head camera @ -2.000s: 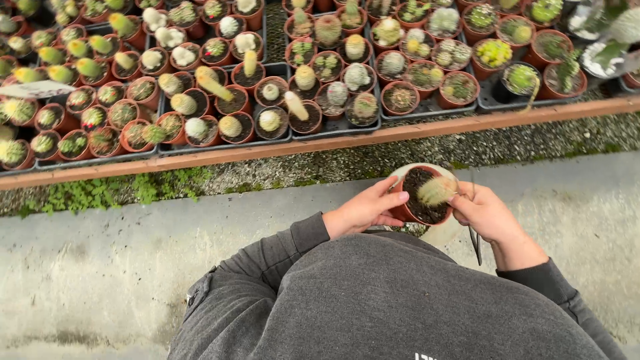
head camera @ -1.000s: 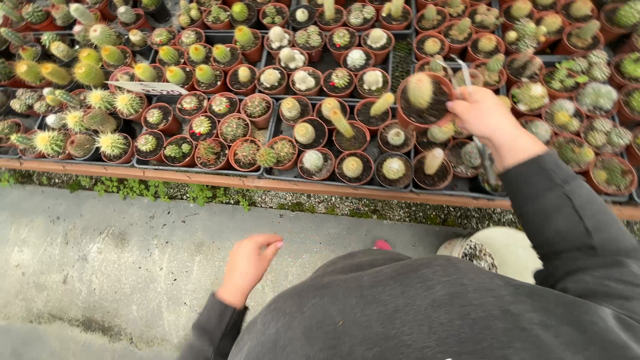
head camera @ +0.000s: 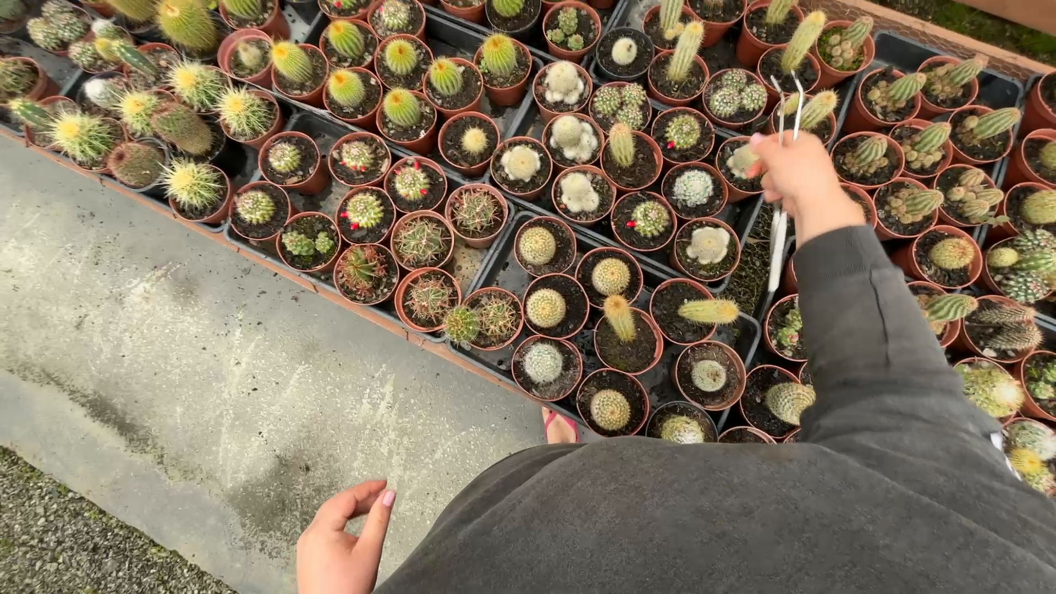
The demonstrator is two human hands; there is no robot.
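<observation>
My right hand (head camera: 796,169) reaches over the potted cacti at the upper right, closed around a pair of long metal tweezers (head camera: 777,247). The tips of the tweezers point away from me, beside a columnar cactus (head camera: 817,111) whose pot is partly hidden by the hand. Just left of my fingers is a small pale cactus (head camera: 741,160) in a terracotta-coloured pot. Whether the fingers touch that pot is hard to tell. Low in the view, my left hand (head camera: 346,536) hangs over the concrete floor with thumb and fingers apart, holding nothing.
Black plastic trays (head camera: 487,363) of potted cacti stand close together, edged by a narrow reddish border (head camera: 330,290). A cactus (head camera: 709,311) leans sideways over its pot's rim. Concrete floor (head camera: 206,330) lies at the left, with gravel (head camera: 74,536) beyond it. A foot (head camera: 561,426) shows beside the trays.
Two seconds ago both hands held a potted cactus near my body; one second ago my right hand alone held one over the trays. The right hand no longer holds that pot up. The view has shifted.
</observation>
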